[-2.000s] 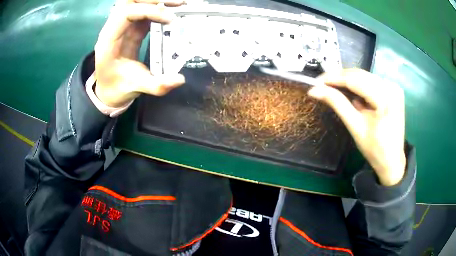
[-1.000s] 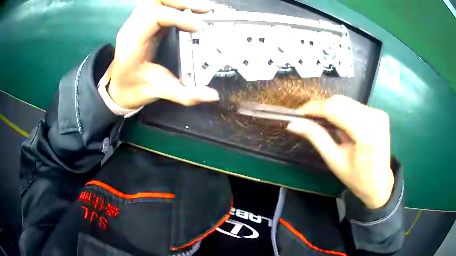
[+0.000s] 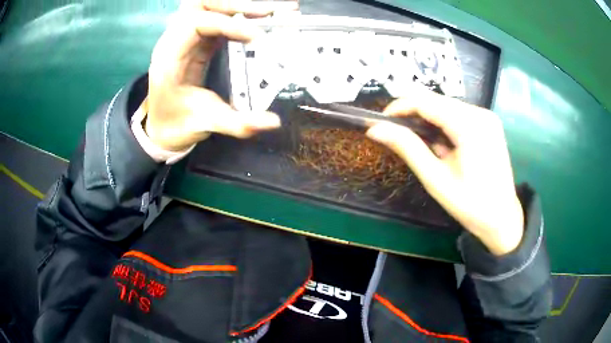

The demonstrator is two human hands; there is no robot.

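My left hand point(image 3: 194, 87) holds the left end of a silvery-white metal assembly point(image 3: 355, 57) above the tray. Its scalloped edge faces me, with small dark terminals point(image 3: 292, 92) in the notches. My right hand point(image 3: 449, 154) holds slim tweezers point(image 3: 338, 114) between thumb and fingers. The tweezers point left, and their tip is just below the assembly's left notch. I cannot tell whether the tip touches anything. A heap of copper-coloured wire offcuts point(image 3: 362, 157) lies in the black tray point(image 3: 268, 191), partly hidden by my right hand.
The tray lies on the glossy green bench point(image 3: 556, 147), close to the bench's front edge. The bench surface extends left and right of the tray. Grey floor with yellow lines point(image 3: 23, 181) shows beyond the bench edge.
Since one second ago the tweezers have risen from over the heap to near the assembly's lower edge. The assembly and my left hand have shifted slightly left.
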